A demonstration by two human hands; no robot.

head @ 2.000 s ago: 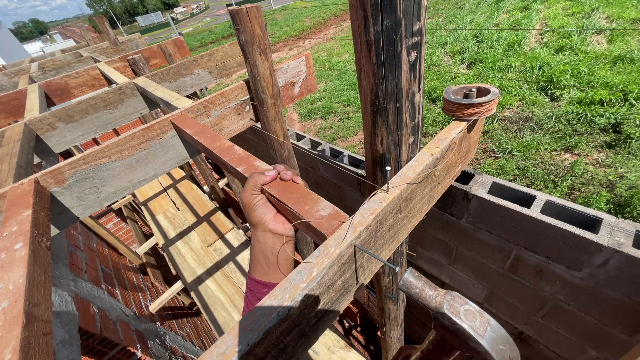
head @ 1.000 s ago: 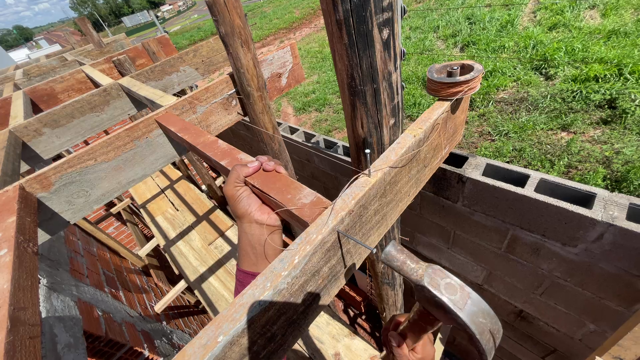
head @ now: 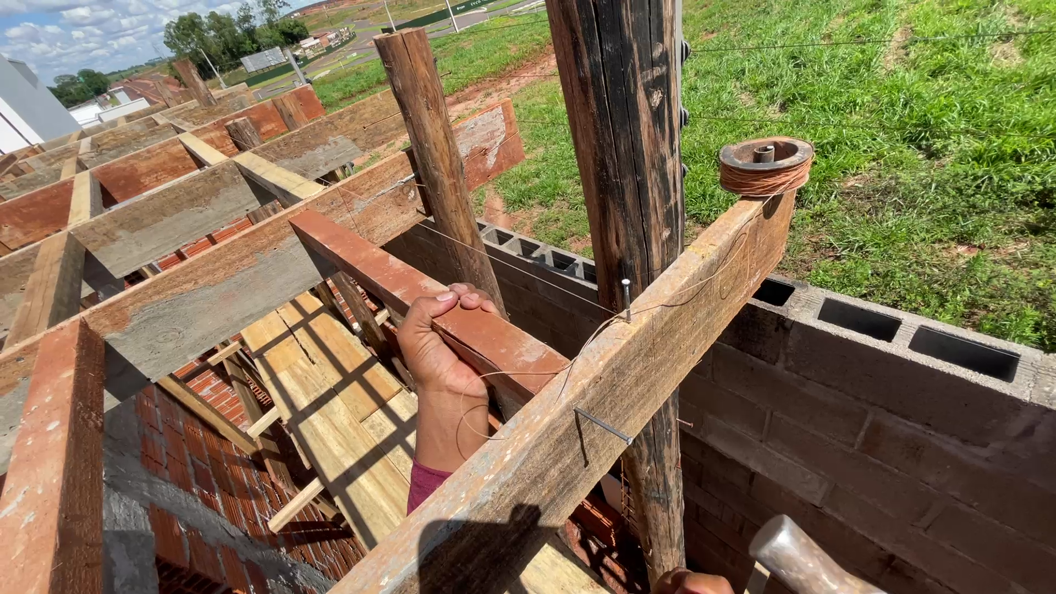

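My left hand [head: 445, 351] is wrapped around a reddish wooden crosspiece [head: 371, 268], whose near end meets the side of a long wooden beam [head: 643, 363]. From the beam's near face a nail [head: 604, 426] sticks out at a slant, level with that joint. Another nail [head: 626, 299] stands upright on the top edge, with thin line around it. A spool of line [head: 766, 167] rests on the beam's far end. At the bottom edge my right hand [head: 691, 582] shows only in part beside a hammer [head: 804, 561]; its grip on the handle is largely out of frame.
Two rough wooden posts [head: 631, 148] rise behind the beam. A hollow concrete block wall [head: 874, 396] runs along the right, with grass beyond. Plank boards [head: 338, 396] lie below on the left, near a red brick wall [head: 198, 462]. More roof beams [head: 206, 289] cross the left side.
The hammer head has moved away from the slanted nail, down and to the right. My left hand keeps its hold on the crosspiece.
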